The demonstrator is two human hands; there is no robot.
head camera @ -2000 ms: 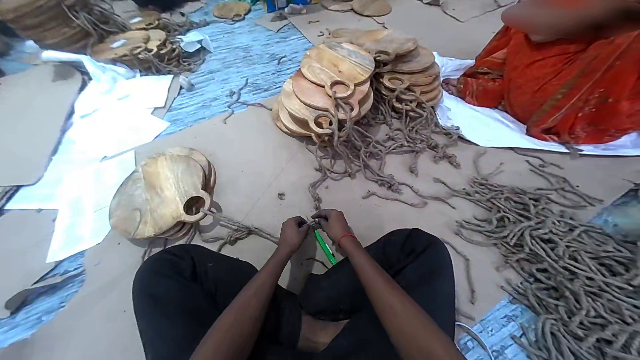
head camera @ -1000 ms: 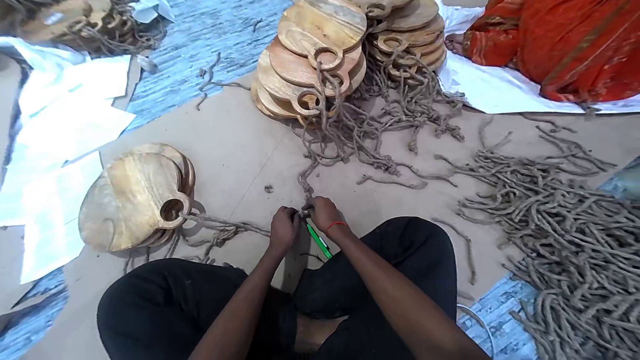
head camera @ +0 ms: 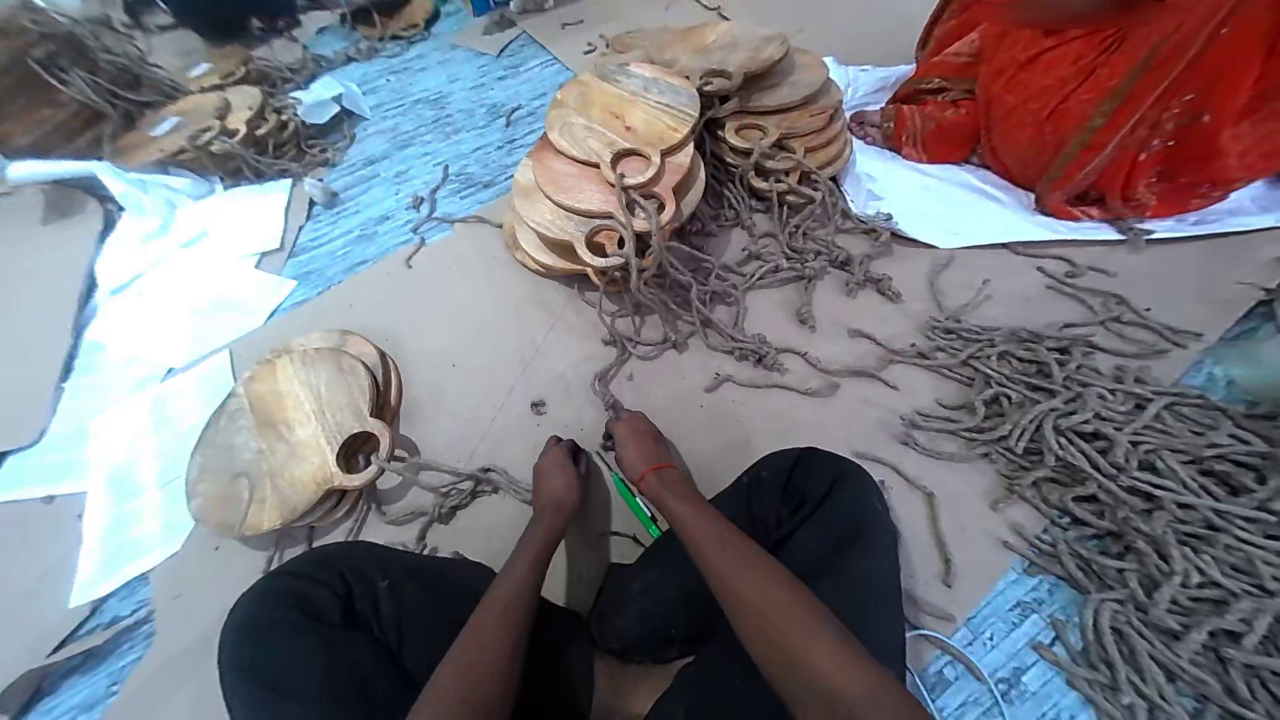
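Note:
My left hand (head camera: 559, 480) is closed at the end of a rope (head camera: 470, 487) that runs from the ring handle of the top round wooden board (head camera: 290, 430) in a small stack. Just to its right, my right hand (head camera: 637, 447), with a red thread at the wrist, grips the lower end of a knotted rope (head camera: 604, 382) that leads up toward the taller stack of round wooden boards (head camera: 620, 115). A green tool (head camera: 635, 505), possibly a cutter, lies or is held slanting below my right hand; which cannot be told. The fingertips of both hands are partly hidden.
A large heap of cut rope pieces (head camera: 1110, 480) lies at right. Another board stack (head camera: 785, 100) stands behind the tall one. A person in red cloth (head camera: 1080, 110) sits on a white sheet (head camera: 930, 205) at upper right. White sheets (head camera: 170, 320) and more boards (head camera: 180, 130) are at left.
My hands, close together in the earlier frames, now have a small gap between them. The view has shifted slightly.

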